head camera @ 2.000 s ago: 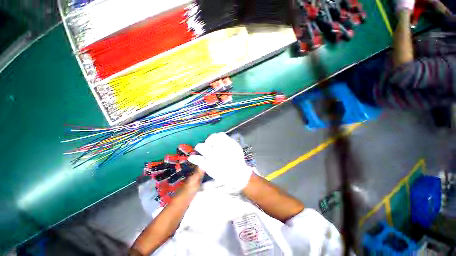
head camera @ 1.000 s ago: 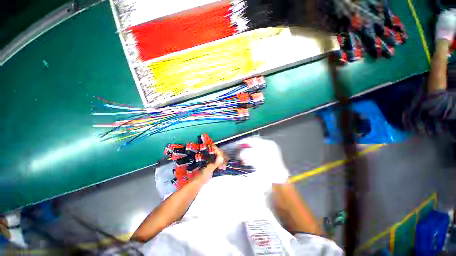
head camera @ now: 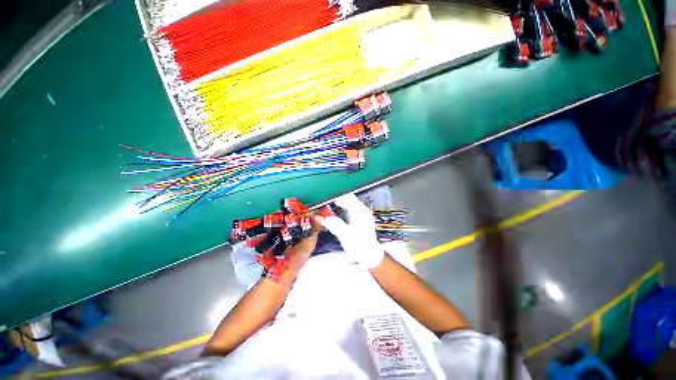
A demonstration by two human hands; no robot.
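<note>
Several red-and-black connector housings (head camera: 273,220) lie in a bunch at my lap, by the bench's near edge. My bare left hand (head camera: 302,241) is at the right side of the bunch, its fingers partly hidden among the housings. My white-gloved right hand (head camera: 354,231) meets it, with a red housing between the hands. Which hand grips that housing is unclear. Thin coloured wires (head camera: 394,225) stick out to the right behind the glove. A part-assembled harness bundle (head camera: 252,165) lies on the bench, its red-and-black housings to the right.
The cream wire tray (head camera: 178,111) holds yellow wires (head camera: 282,85) and red wires (head camera: 248,33). More harnesses (head camera: 545,37) lie at the bench's far right. A blue stool (head camera: 552,156) stands beyond the green bench (head camera: 81,148). Another person's arm (head camera: 665,82) shows at the right edge.
My right hand has come back left from the wire side to the housings beside my left hand. A red housing now shows between the hands. The view has shifted slightly.
</note>
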